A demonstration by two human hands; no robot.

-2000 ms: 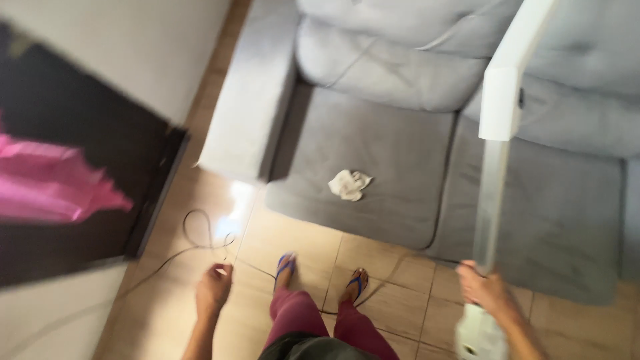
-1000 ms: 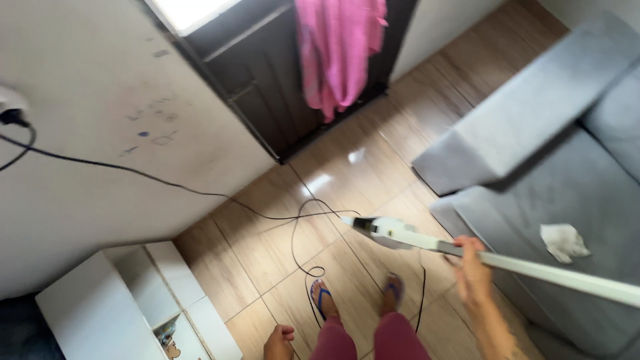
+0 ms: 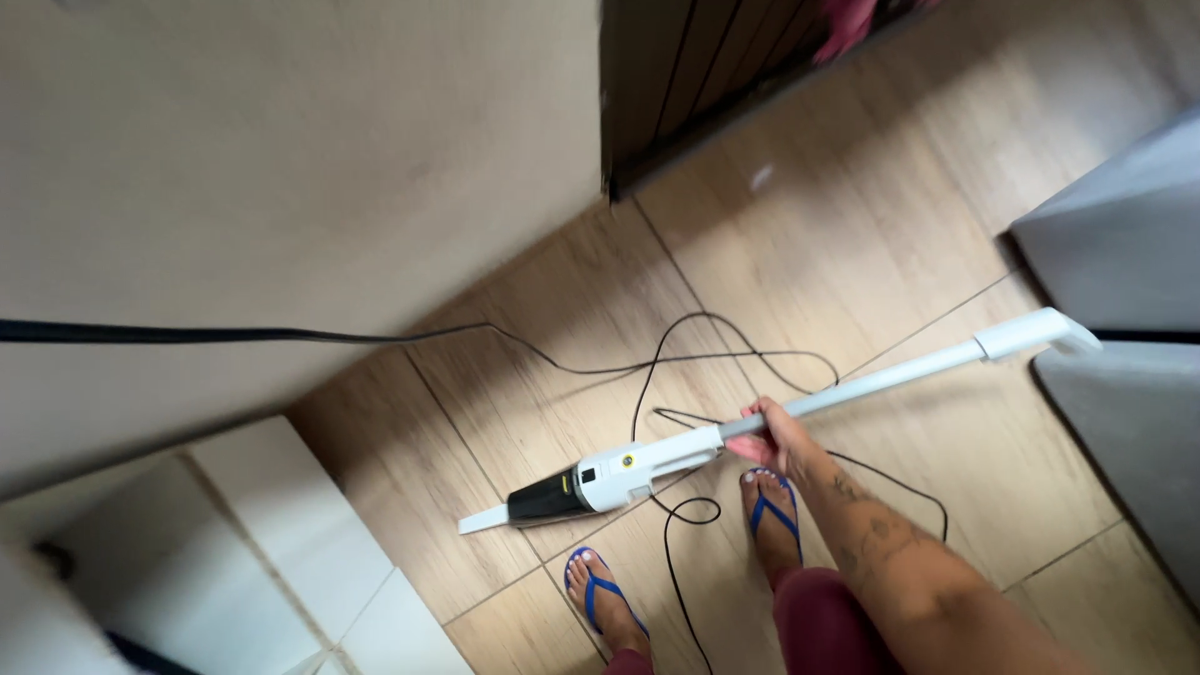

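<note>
My right hand point(image 3: 764, 436) is closed around the tube of a white stick vacuum cleaner point(image 3: 614, 473), just above its body. The vacuum lies across the view over the tiled floor, its dark dust container and narrow white nozzle point(image 3: 484, 519) pointing left and its white handle point(image 3: 1031, 330) at the right, by the sofa. A thin black power cord point(image 3: 694, 356) loops over the floor behind and under the vacuum. My left hand is out of view.
A black cable point(image 3: 234, 334) runs in from the left in front of the wall. A white cabinet point(image 3: 347, 534) stands at lower left, a grey sofa point(image 3: 1116, 412) at right, a dark door point(image 3: 712, 66) at the top. My feet in blue flip-flops point(image 3: 605, 586) are below the vacuum.
The view has swung left from the sofa toward the wall and cabinet. My left hand has left the view. My right hand still holds the vacuum, whose handle end now shows near the sofa.
</note>
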